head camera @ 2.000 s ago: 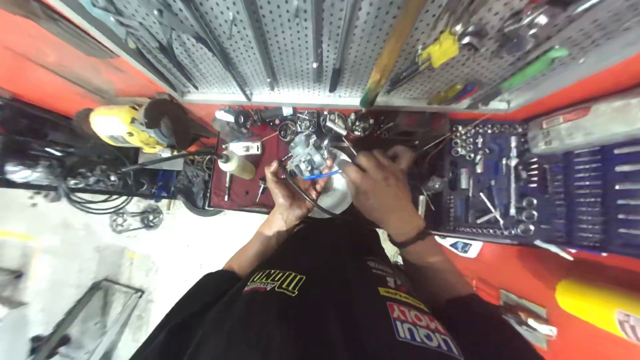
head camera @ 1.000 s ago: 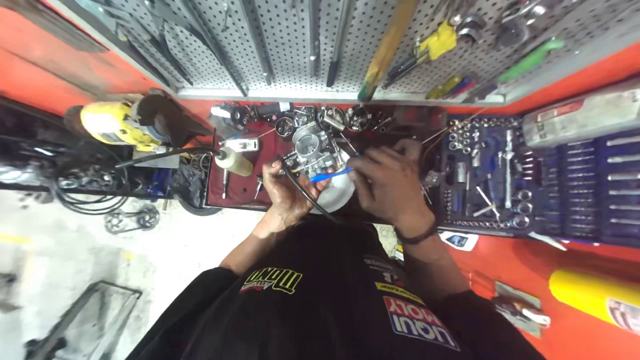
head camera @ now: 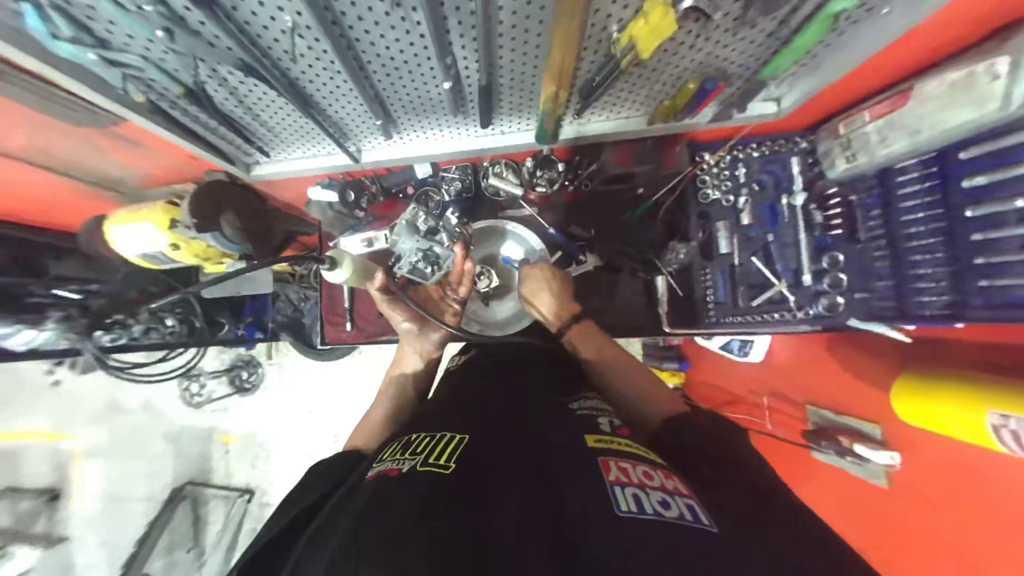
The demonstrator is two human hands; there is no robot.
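My left hand (head camera: 424, 304) holds a grey metal carburetor (head camera: 422, 244), tilted above the left edge of a round metal bowl (head camera: 508, 312). A black hose (head camera: 428, 316) runs past that hand's palm. My right hand (head camera: 547, 293) is over the bowl's right side, its fingers closed on a slim blue tool (head camera: 510, 262) whose far end is hidden or too small to make out. Inside the bowl lies a small round metal part (head camera: 485, 278). A pale plastic bottle (head camera: 350, 268) stands just left of my left hand.
Small metal parts in dishes (head camera: 502, 178) line the back of the bench. A socket set (head camera: 768, 232) lies open at the right. A yellow power tool (head camera: 164, 232) is at the left. Long tools hang on the pegboard (head camera: 416, 96). A red cloth (head camera: 364, 316) lies under the bottle.
The carburetor has moved left, away from over the bowl, with my left hand. My right hand has moved down and left, and the blue tool now points into the bowl.
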